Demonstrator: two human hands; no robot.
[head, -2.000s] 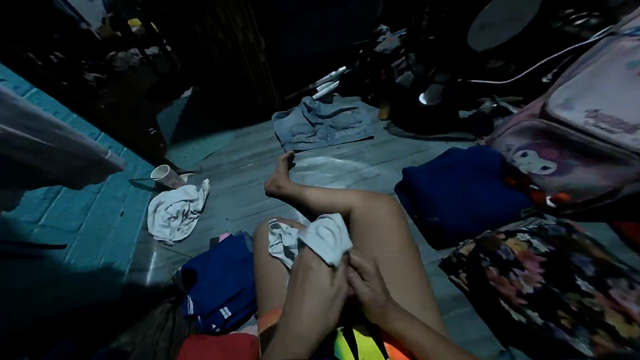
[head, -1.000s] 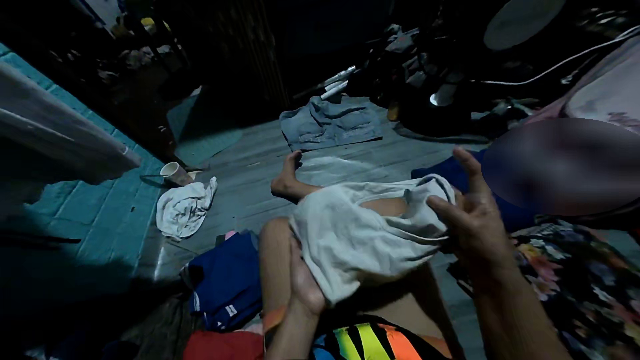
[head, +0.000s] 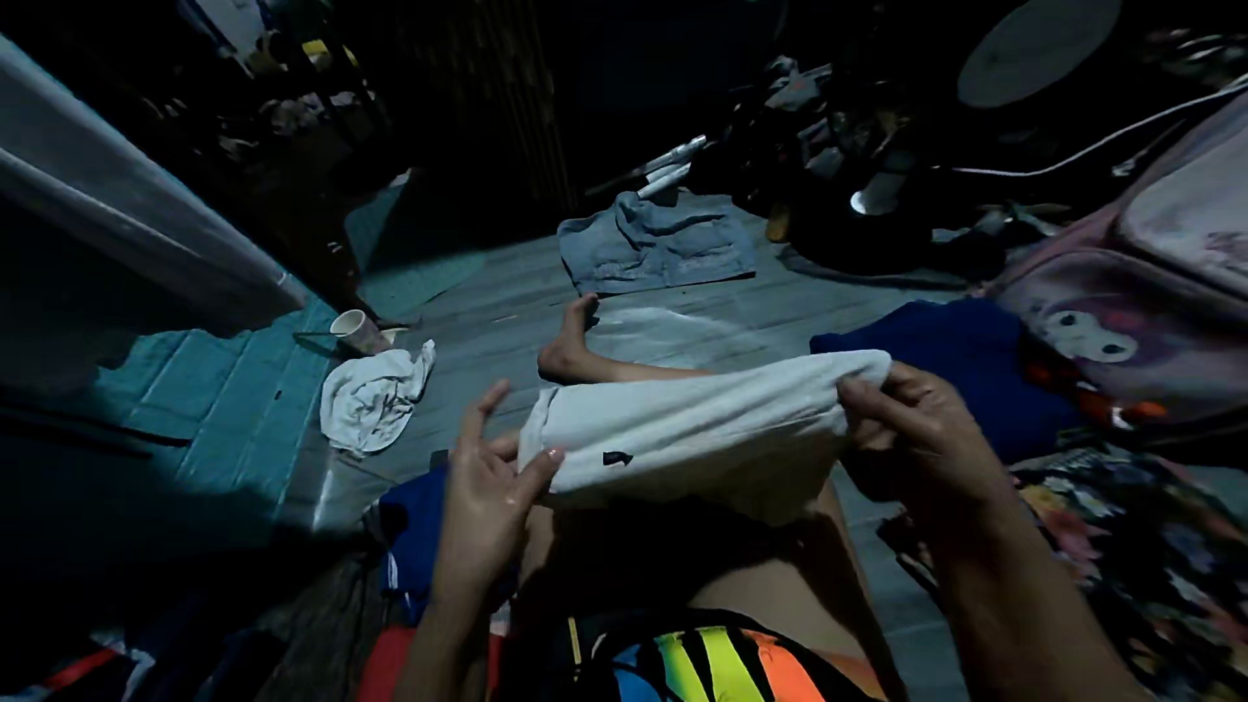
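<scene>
A white cloth garment (head: 682, 424) with a small dark mark is stretched sideways between my two hands, above my lap. My left hand (head: 497, 487) pinches its left end between thumb and fingers. At its upper right corner, my right hand (head: 912, 429) grips the fabric, thumb on top. Below the cloth are my bare thighs and brightly striped clothing (head: 721, 668). My bent leg and bare foot (head: 570, 346) show beyond it.
Denim shorts (head: 658, 244) lie ahead on the floor. A crumpled white cloth (head: 375, 400) and a cup (head: 359, 331) are left; blue folded clothing (head: 414, 531) is near my left arm. Right are dark blue clothing (head: 936, 351), floral fabric (head: 1141, 546) and a pink bag (head: 1141, 292).
The white garment was bunched in my hands two seconds ago, then opened out over my legs. Now it is a narrower band held taut, and my right hand has closed on its corner.
</scene>
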